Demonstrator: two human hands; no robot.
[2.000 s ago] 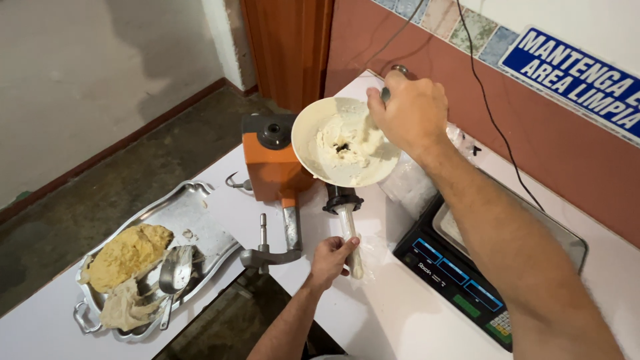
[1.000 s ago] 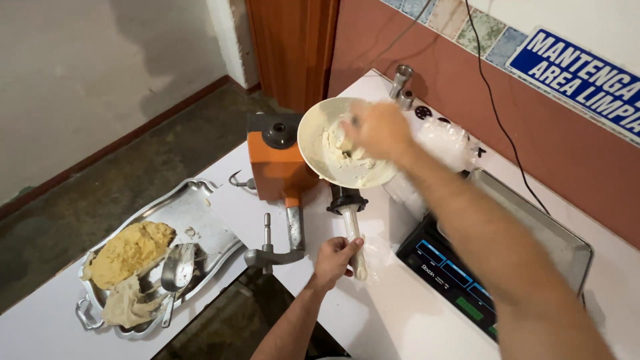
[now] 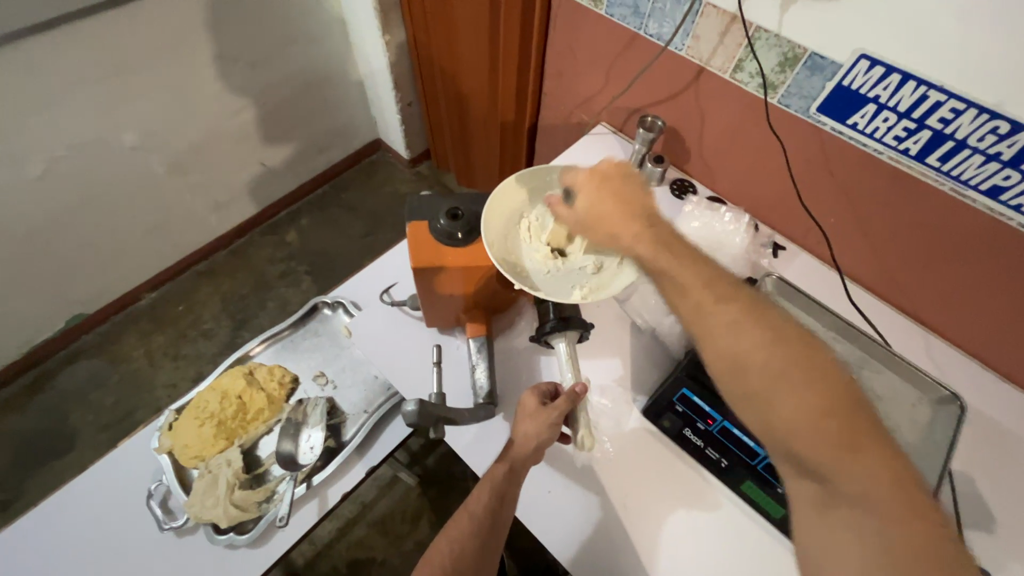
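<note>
An orange grinding machine [image 3: 456, 276] stands on the white table, a cream-colored feed bowl [image 3: 512, 200] on top of its head. Pale, doughy paste [image 3: 538, 232] lies in the bowl around the dark feed hole. My right hand [image 3: 612, 208] is over the bowl, blurred, gripping what looks like a dark-handled tool; its lower end is unclear. Below the bowl projects a black outlet ring [image 3: 562, 324] with a pale filled casing or tube [image 3: 570, 360] hanging from it. My left hand [image 3: 548, 420] holds this casing near its lower end.
To the left, a silver tray [image 3: 364, 384] carries yellow dough [image 3: 232, 408], a paler cloth-like mass [image 3: 228, 492] and a metal ladle [image 3: 300, 440]. On the right are a digital scale [image 3: 720, 440] with a metal pan, a plastic bag [image 3: 720, 232] and metal grinder parts [image 3: 646, 136]. A cable hangs down the wall.
My right hand has moved from the bowl's right edge to over its upper middle. My left hand remains on the casing below the outlet.
</note>
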